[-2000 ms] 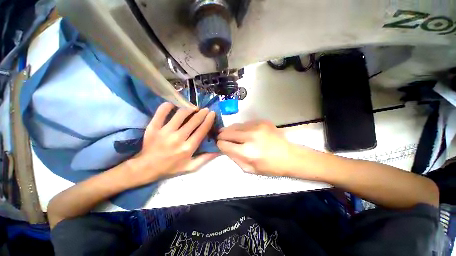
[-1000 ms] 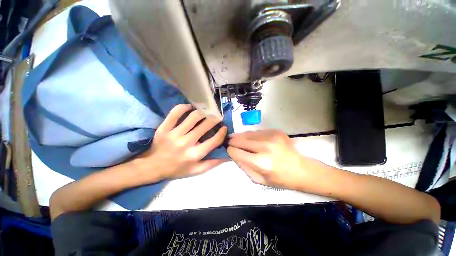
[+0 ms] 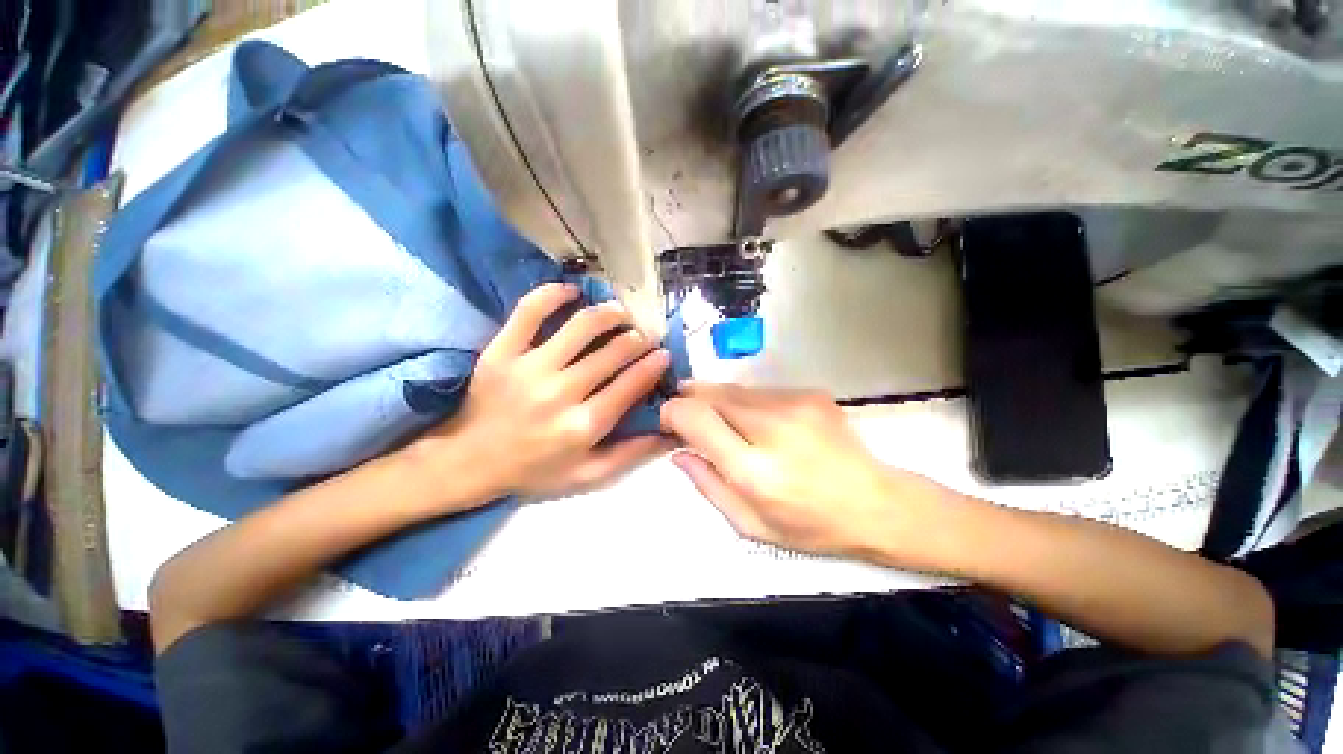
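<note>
The two-tone blue garment (image 3: 317, 280) lies bunched left of the needle, its darker edge running under the machine head. My left hand (image 3: 567, 390) presses flat on the garment, fingers spread just in front of the presser foot area. My right hand (image 3: 781, 457) pinches the garment's dark-blue edge with thumb and fingertips, close beside my left fingertips. The off-white sewing machine head (image 3: 1031, 133) stands above, with a ribbed grey dial (image 3: 785, 159) on its front. A bright blue guide (image 3: 737, 337) sits right of the needle. The needle tip is hard to make out.
A black phone (image 3: 1035, 346) lies on the white table (image 3: 884, 442) right of the needle, with black loop handles (image 3: 899, 236) behind it. Black and white fabric strips (image 3: 1264, 442) hang at the right. A brown wooden edge (image 3: 77, 427) is at the left.
The camera view has shifted, so the machine head appears moved. Both hands stay at the garment's edge in nearly the same places; my right thumb now sits slightly apart from its fingers.
</note>
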